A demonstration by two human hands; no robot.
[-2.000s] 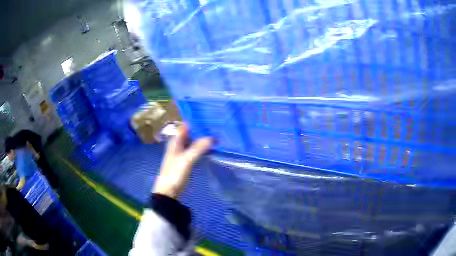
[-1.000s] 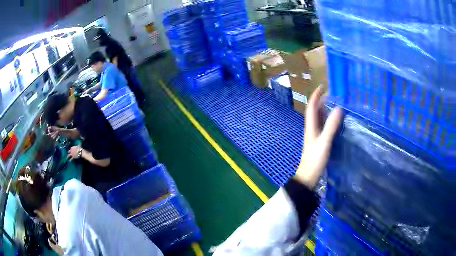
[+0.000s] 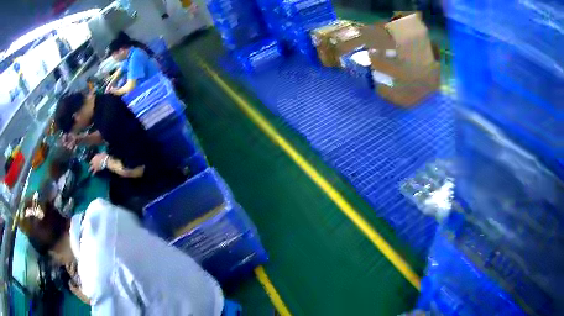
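Observation:
Neither of my hands is in the picture. Nearest in front of me at the right is a tall stack of blue turnover crates [image 3: 507, 80], partly wrapped in clear film and cut off by the right edge. A dark grey wrapped section [image 3: 507, 179] sits in the stack below the blue upper crates. More blue wrapped crates [image 3: 464, 278] show at the bottom right. The picture is blurred.
Blue grid pallets [image 3: 346, 123] lie on the green floor [image 3: 278, 203] beside a yellow line [image 3: 303, 163]. Cardboard boxes [image 3: 405, 68] and crate stacks stand behind. A blue crate [image 3: 210, 228] stands behind several people working at the left bench.
The hand that was raised against the wrapped crate stack has left the picture. The view has shifted, and the stack now sits farther right. A crumpled clear-white bundle now shows beside it.

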